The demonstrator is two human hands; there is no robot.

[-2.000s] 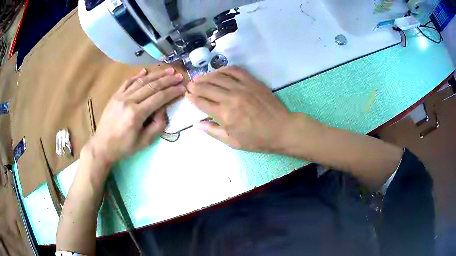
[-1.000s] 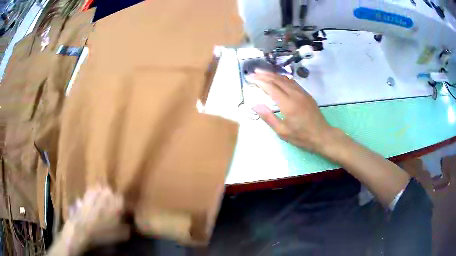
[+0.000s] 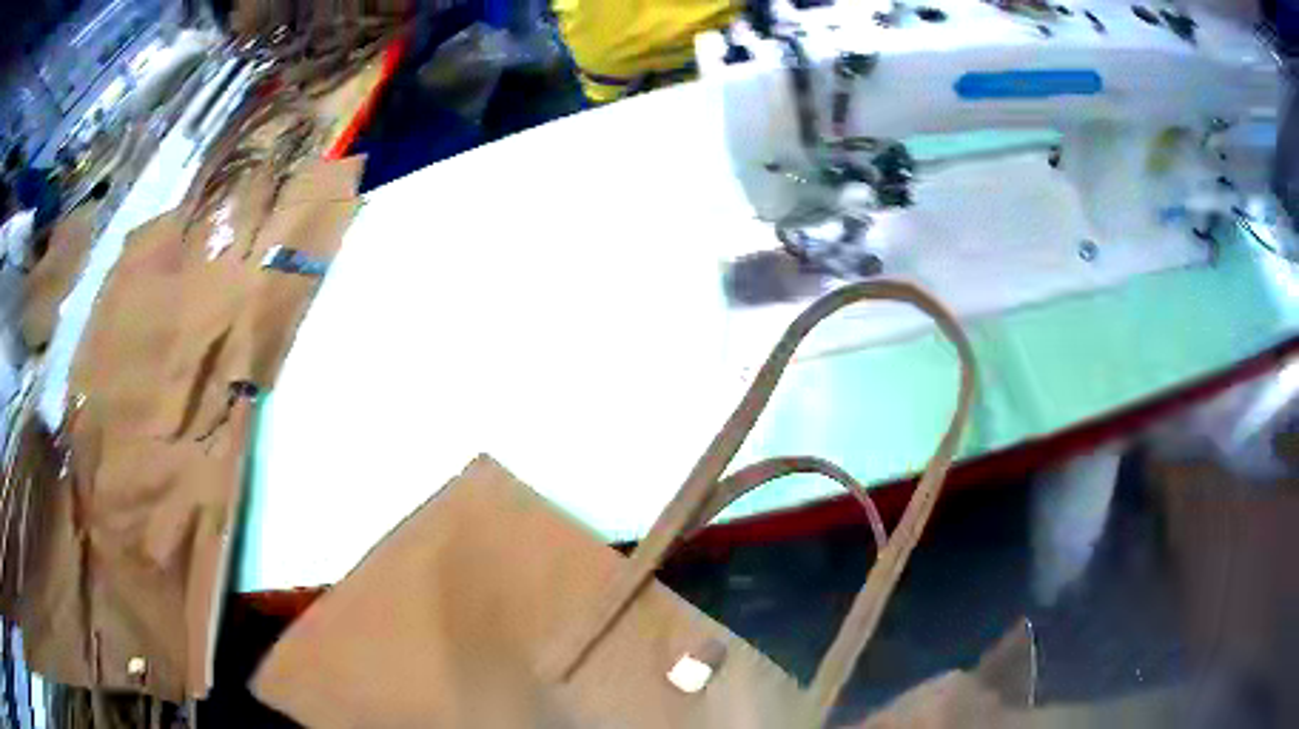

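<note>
A brown bag body lies at the bottom centre, over the table's front edge and cut off by the frame's lower edge. Its long strap handle loops up over the pale green table, and a second, smaller loop shows inside it. A small whitish shiny piece sits on the bag near the handle. More brown material shows at the bottom right. Neither of my hands is in view. The white sewing machine stands at the upper right, with its presser foot area uncovered by the bag.
Stacked brown pieces lie along the left side, with a small dark label and a shiny dot. The pale table has a red front edge. Something yellow shows behind it at the top. A brown box-like shape is at the right.
The brown bag body has moved off the table's left part to the bottom centre, and its handles now show. Both hands have left the view. The camera view has shifted.
</note>
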